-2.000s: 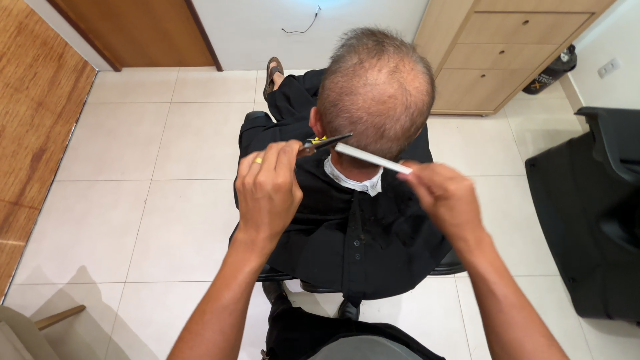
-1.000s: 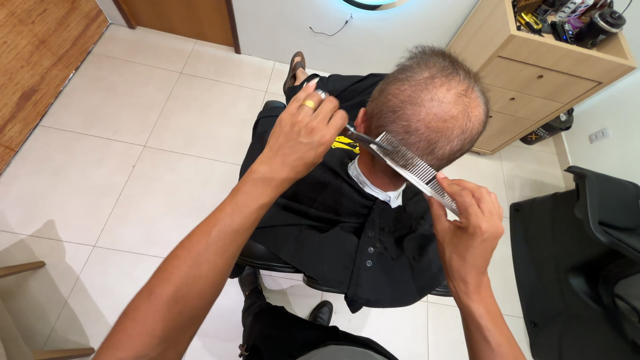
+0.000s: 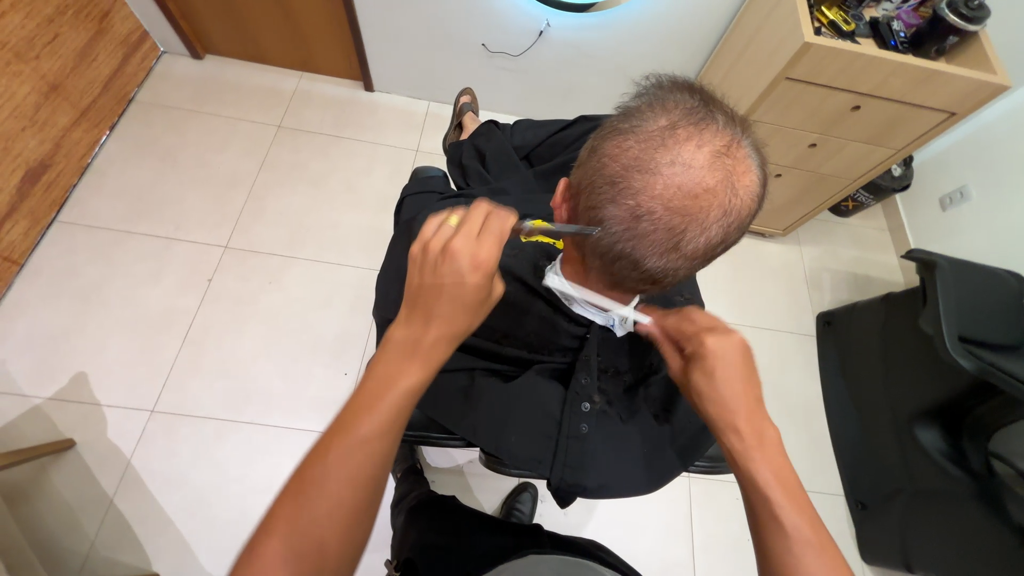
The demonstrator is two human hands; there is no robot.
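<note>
A seated person's head with short hair is turned away from me, above a black barber cape with snaps at the back. White neck paper circles the neck. My left hand, with a ring on a finger, holds haircutting scissors; their blades point right, at the hair behind the ear. My right hand grips a white comb by its end, and the comb lies across the nape just over the neck paper. The comb is blurred, so its teeth cannot be made out.
A wooden drawer cabinet stands at the upper right, with clippers and bottles on top. A black chair-like piece is at the right. A wooden leg shows at the lower left. A cable hangs on the far wall.
The comb, held against the scissors behind the ear one second ago, is now lower at the nape and apart from them. Both hands keep their tools.
</note>
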